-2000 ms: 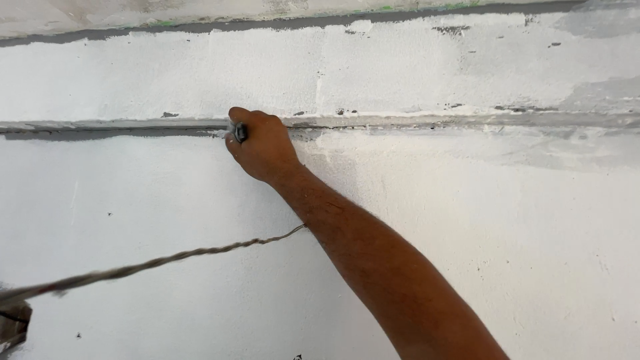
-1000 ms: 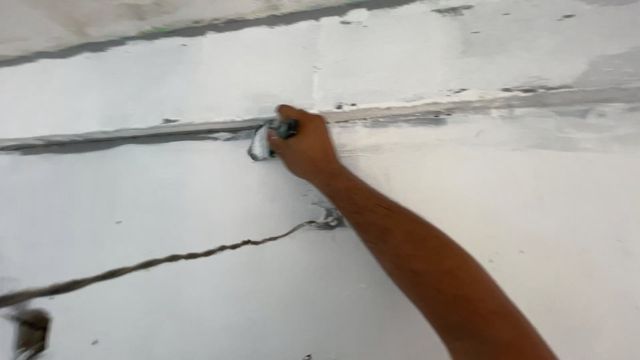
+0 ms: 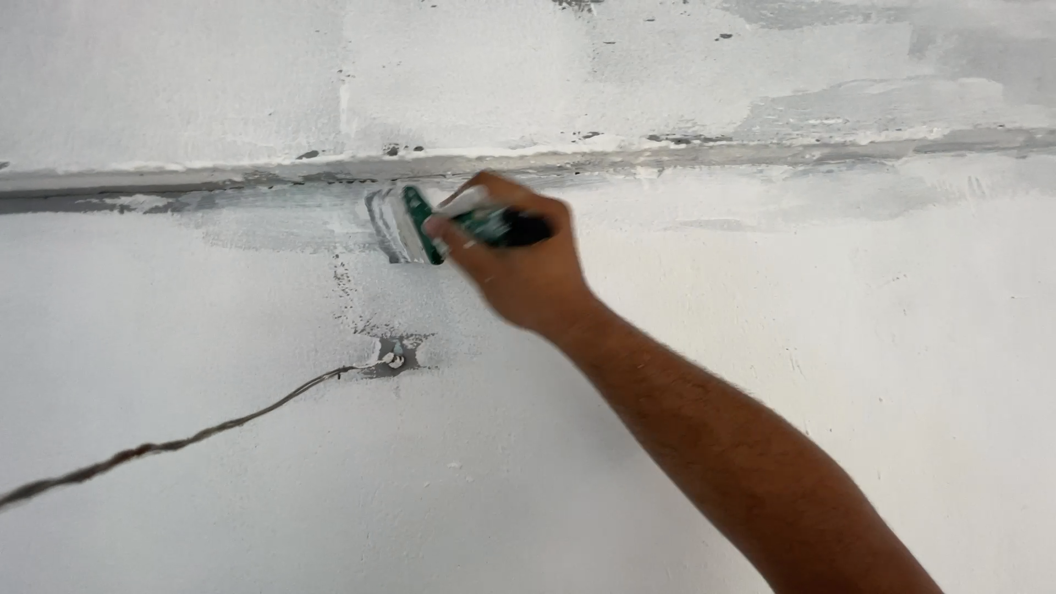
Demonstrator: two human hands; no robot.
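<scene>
My right hand grips the black and green handle of a putty knife. Its blade faces left and lies against the white plastered surface, just below a long grey groove-like edge. Wet-looking grey-white smears surround the blade and run along the underside of that edge. Below and left of the hand, a twisted wire meets a small fixing set in a bare grey patch. My left hand is out of view.
The wire slants from the fixing down to the left edge of the view. Above the long edge is another white surface with dark pits and grey patches at the right. My forearm crosses the lower right.
My right hand has moved right with the putty knife, from left of the wire's fixing to its right. The fixing, earlier hidden behind my arm, now shows fully. The view has shifted.
</scene>
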